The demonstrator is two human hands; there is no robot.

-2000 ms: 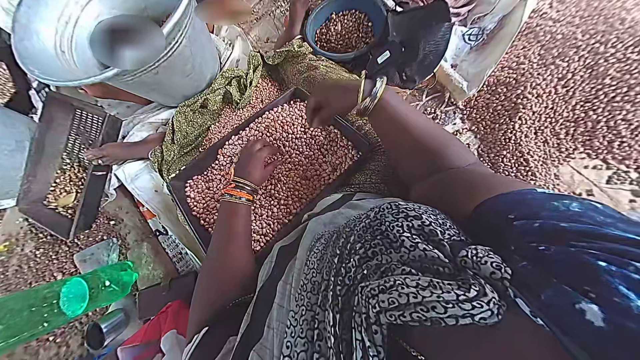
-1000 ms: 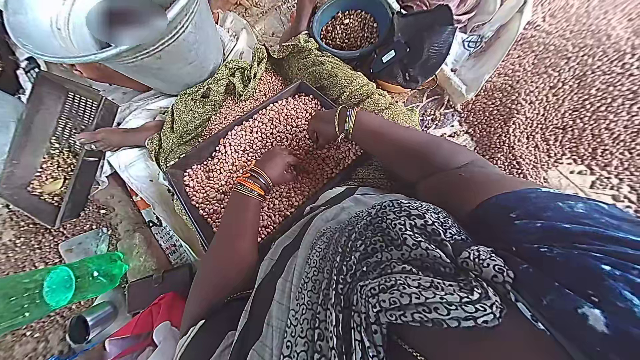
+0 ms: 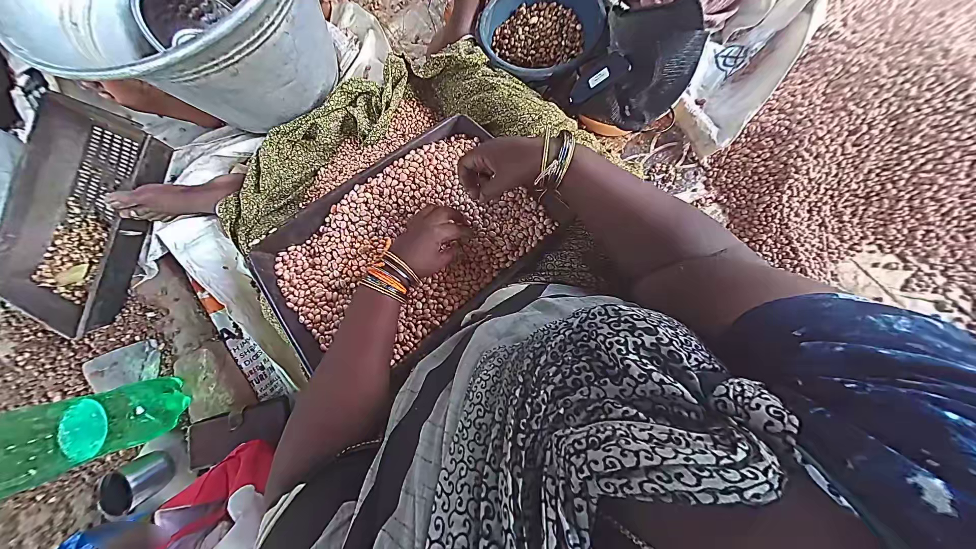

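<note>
A dark rectangular tray (image 3: 284,300) full of small reddish-brown nuts or seeds (image 3: 366,221) sits tilted across the lap. My left hand (image 3: 433,241), wearing orange and dark bangles, rests on them near the tray's middle with curled fingers. My right hand (image 3: 492,169), with gold-coloured bangles, is just above and right of it, bent down over the tray's upper right part. Whether either hand has a piece between its fingers is hidden. Patterned green cloth (image 3: 286,171) lies beyond the tray, with more of the same pieces on it.
A large metal tub (image 3: 252,69) stands upper left, above a slotted tray (image 3: 122,267) touched by what seems a bare foot (image 3: 164,200). A blue bowl (image 3: 488,34) of nuts stands at the top. Loose nuts (image 3: 854,160) cover the right. A green bottle (image 3: 130,415) and metal cup (image 3: 137,482) are lower left.
My left hand has moved right across the tray, closer to my right hand. My right hand first came down towards the left hand, then rose slightly.
</note>
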